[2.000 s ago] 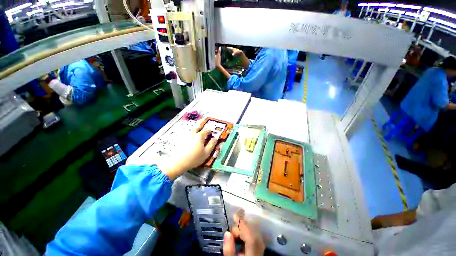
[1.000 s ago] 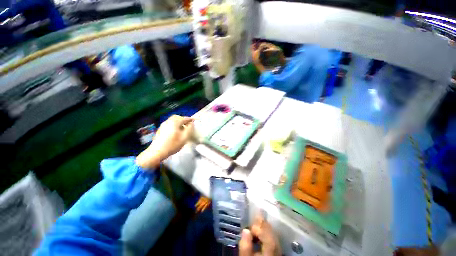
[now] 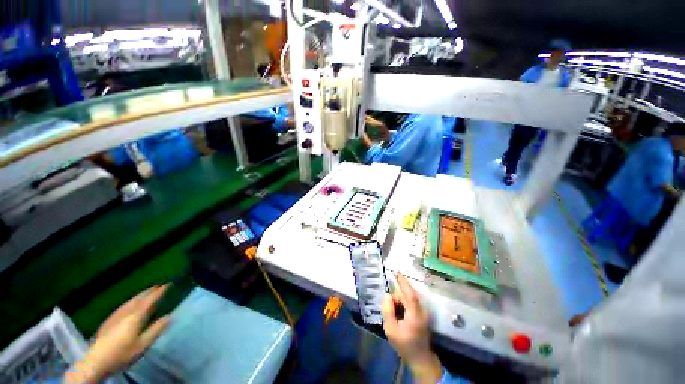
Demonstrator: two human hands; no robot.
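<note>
My right hand (image 3: 408,319) holds a dark phone frame (image 3: 369,283) with slot-like openings by its lower right edge, in front of the machine's front edge. My left hand (image 3: 129,334) is at the lower left, fingers apart and empty, somewhat blurred. The left fixture (image 3: 357,212) has a green edge and a pale slotted centre. The right fixture (image 3: 457,244) has a green edge and an orange-brown centre.
The white dispensing machine (image 3: 300,265) stands ahead, its dispensing head (image 3: 335,127) above. A yellow cloth (image 3: 411,219) lies between the fixtures. A red button (image 3: 520,343), keypad (image 3: 239,234), orange plug (image 3: 332,308), pale-blue sheet (image 3: 210,341) and tray stack (image 3: 45,352) show. People are beyond.
My left hand has left the left fixture and moved to the lower left. The left fixture's green frame has closed down over its pale centre. My right hand still holds the phone frame.
</note>
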